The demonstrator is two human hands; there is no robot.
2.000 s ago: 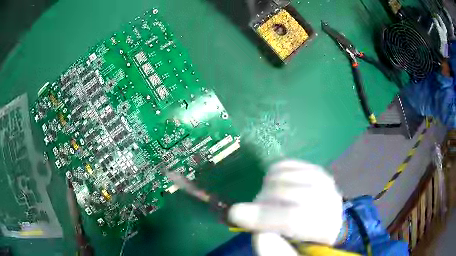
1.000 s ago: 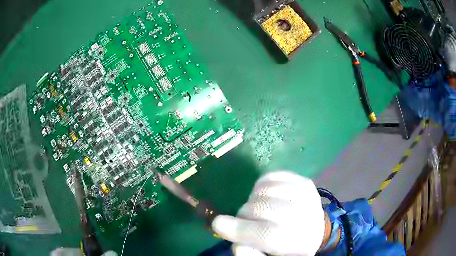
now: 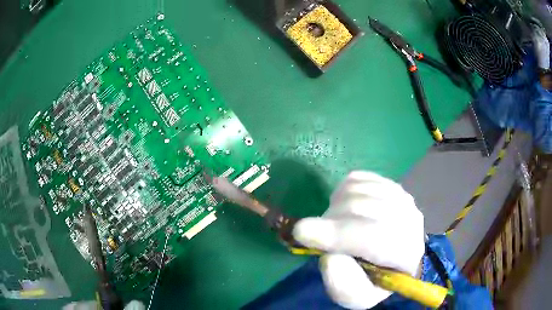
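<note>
A green circuit board [image 3: 136, 130] lies on the green mat [image 3: 272, 269], dense silvery parts on its left, pale connectors at its lower edge. My right hand [image 3: 369, 239], in a white glove, is shut on the yellow handle of a soldering iron [image 3: 242, 200]; its tip is over the board's lower right part. My left hand [image 3: 106, 304], gloved, is mostly cut off by the bottom edge. It holds a second soldering iron [image 3: 95, 245], its tip over the board's lower left. A thin solder wire [image 3: 160, 266] runs up beside it to the board. Whether the tips touch is unclear.
A yellow sponge [image 3: 324, 45] sits in a dark tray at the top. Side cutters [image 3: 411, 69] lie right of it. A black ringed fan [image 3: 484, 48] stands upper right, near another person's blue sleeve [image 3: 511, 100]. A clear template [image 3: 24, 224] lies at far left.
Since one second ago, my right hand and its iron have moved up and right relative to the board. The iron tip has shifted toward the right-hand connector. The view has shifted slightly.
</note>
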